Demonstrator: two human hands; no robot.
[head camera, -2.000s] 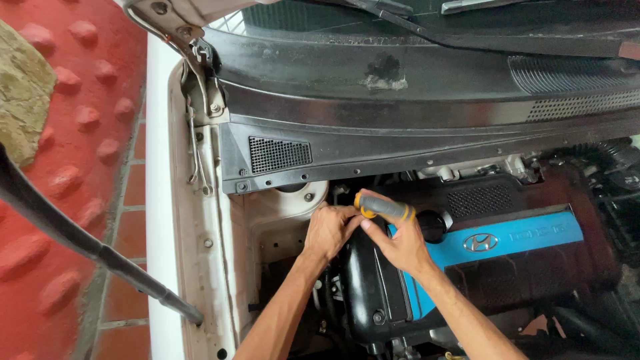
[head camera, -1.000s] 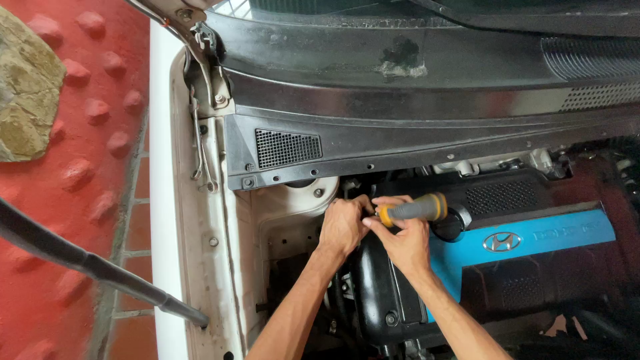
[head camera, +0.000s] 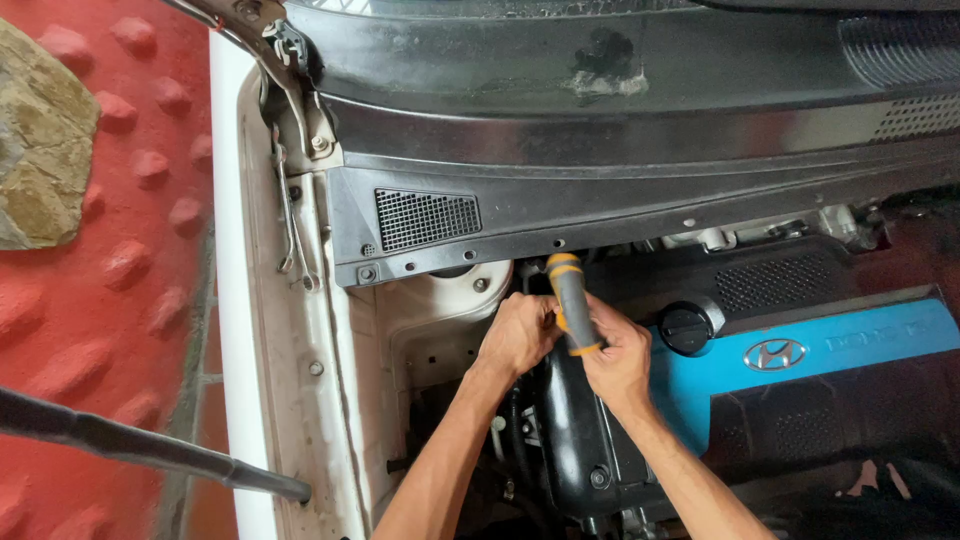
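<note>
A grey and yellow tool handle (head camera: 574, 304), likely a ratchet or screwdriver handle, stands between my hands at the rear left corner of the engine. My right hand (head camera: 619, 352) is curled against the handle's lower end, its fingers partly hidden behind it. My left hand (head camera: 520, 334) is bent close beside it, fingertips touching near the handle's middle; what they pinch is hidden. Just right of my hands lies the black and blue Hyundai engine cover (head camera: 795, 345) with a black oil filler cap (head camera: 685, 328). The tool's working end cannot be seen.
Behind my hands runs the black plastic cowl panel (head camera: 517, 206). Two combination wrenches (head camera: 289, 210) lie on the white fender edge at left. A black prop rod (head camera: 150, 450) slants into the fender. A strut tower (head camera: 457, 296) is left of my hands.
The handle has swung from pointing right to lying nearly front to back, its yellow end now toward the cowl. Both hands stay close together at the same corner of the engine.
</note>
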